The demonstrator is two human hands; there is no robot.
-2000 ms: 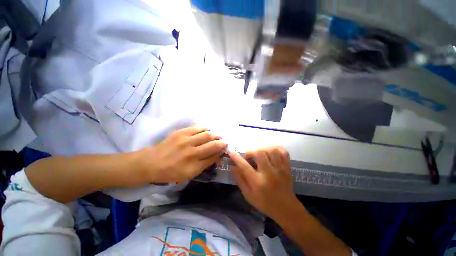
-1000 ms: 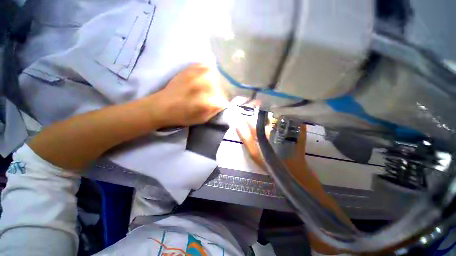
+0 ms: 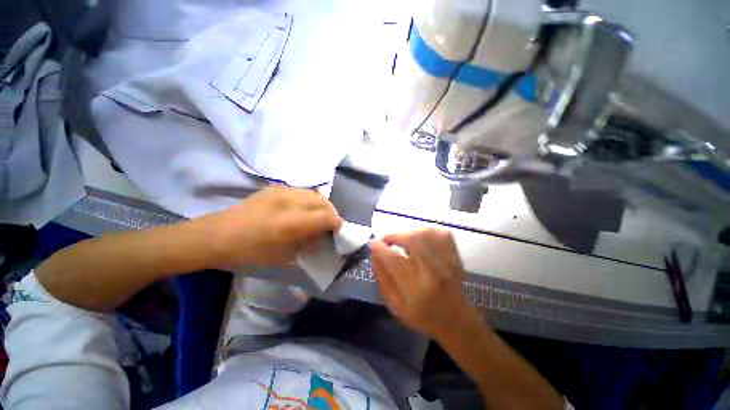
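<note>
The light grey garment panel lies left of the machine, with a stitched pocket or welt outline on it. A dark grey piece joins it and runs down to the table's front edge. My left hand pinches the pale cloth edge there, and a pale flap hangs below its fingers. My right hand is just to the right, fingertips closed on the same edge near the dark piece. The sewing machine head stands above; its needle is not clear in the glare.
A curved dark piece lies right of the needle area, and a small dark piece under the head. Thread snips lie at the right edge. Folded grey cloth is far left. The ruler runs along the front edge.
Both hands have come back from beside the needle area to the table's front edge, drawing the cloth edge with them. The view has shifted, so the machine head looks smaller and farther up.
</note>
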